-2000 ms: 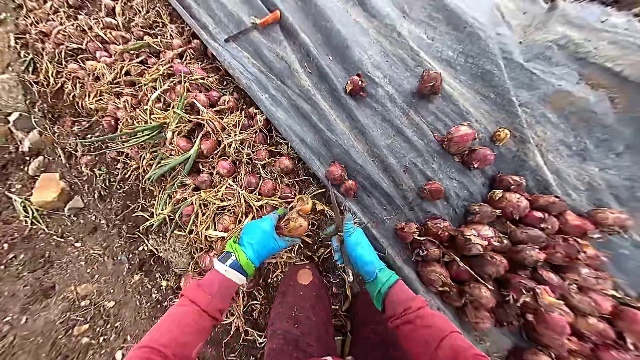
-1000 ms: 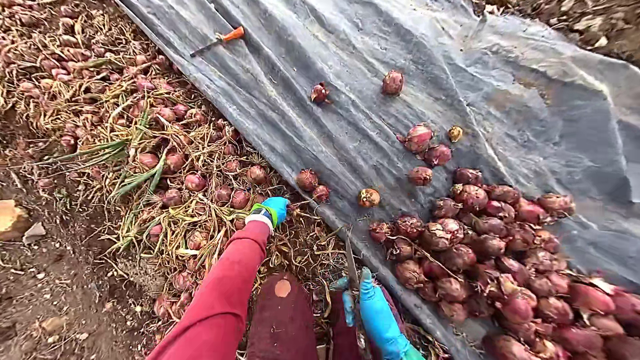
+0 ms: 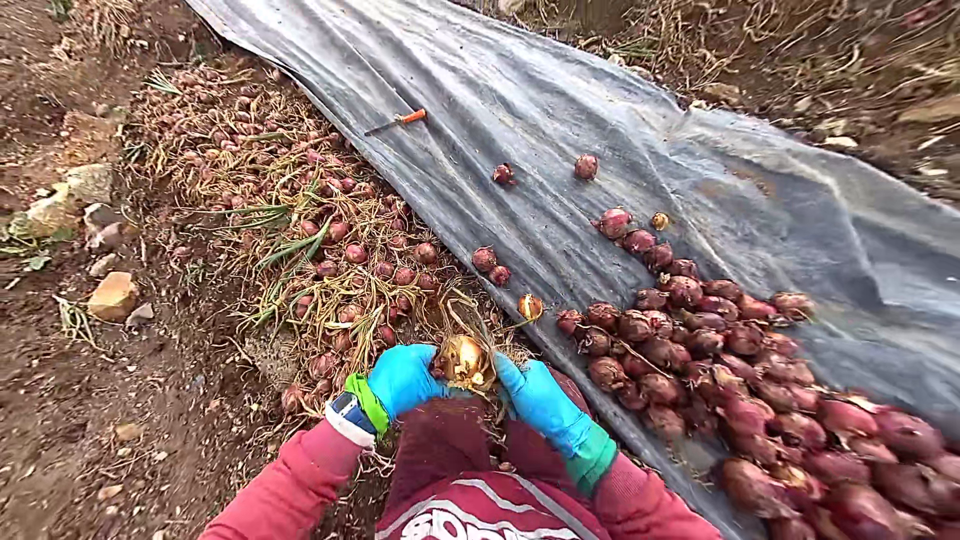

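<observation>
A pale, peeling onion with dry stalks is held over my lap by my left hand, in a blue glove. Close against its right side is my right hand, gloved in blue with a green cuff; its fingers are curled, and a knife blade seems to run up beside the onion, its handle hidden in the palm. A yellowish onion lies on the near edge of the grey plastic sheet. Just ahead of my hands spread red onions with dry stalks on the soil.
A heap of trimmed red onions covers the right part of the sheet. A knife with an orange handle lies farther up the sheet, beyond a few loose onions. Stones, one of them tan, sit on soil at left.
My left hand, reaching out to the onions on the ground a second ago, is back over my lap holding an onion. My right hand has come up beside it. The yellowish onion appeared on the sheet earlier.
</observation>
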